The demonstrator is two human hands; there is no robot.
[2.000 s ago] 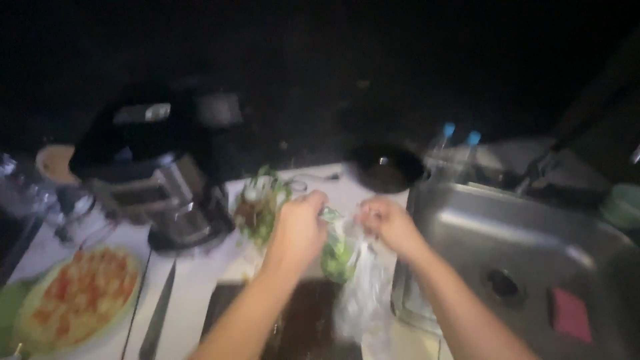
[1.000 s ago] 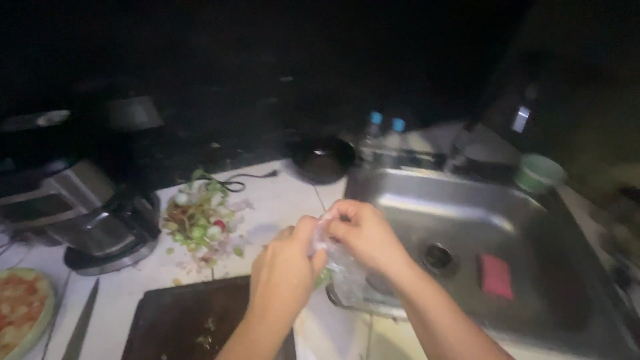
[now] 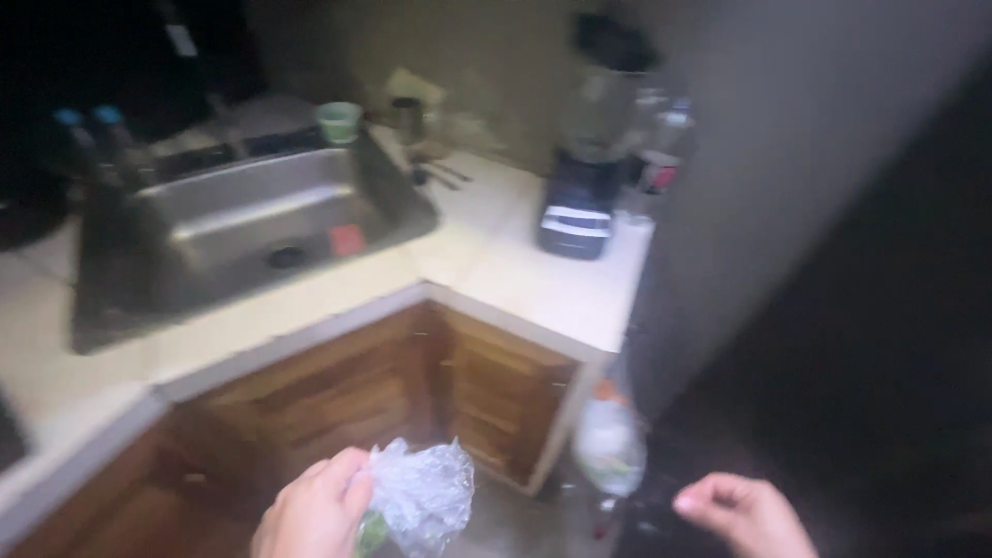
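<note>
My left hand (image 3: 314,508) grips a clear plastic bag (image 3: 425,492) at the bottom centre of the view, its fingers closed on the crumpled film. Something green (image 3: 372,533) shows in or behind the bag, close to the fingers. My right hand (image 3: 744,508) is apart from it at the lower right, thumb and fingertips close together; I cannot tell whether anything small is between them. The view is blurred.
A steel sink (image 3: 256,194) holds a pink sponge (image 3: 346,240). A green cup (image 3: 339,122) stands behind it. A blender (image 3: 577,205) and bottles stand on the white counter (image 3: 488,256), above wooden cabinets (image 3: 496,380). A filled plastic bag (image 3: 610,446) is beside the cabinet, low down.
The view has swung right, away from the cutting board and coffee maker. My hands, together on the bag before, are now apart; the right has let go and the left keeps the bag.
</note>
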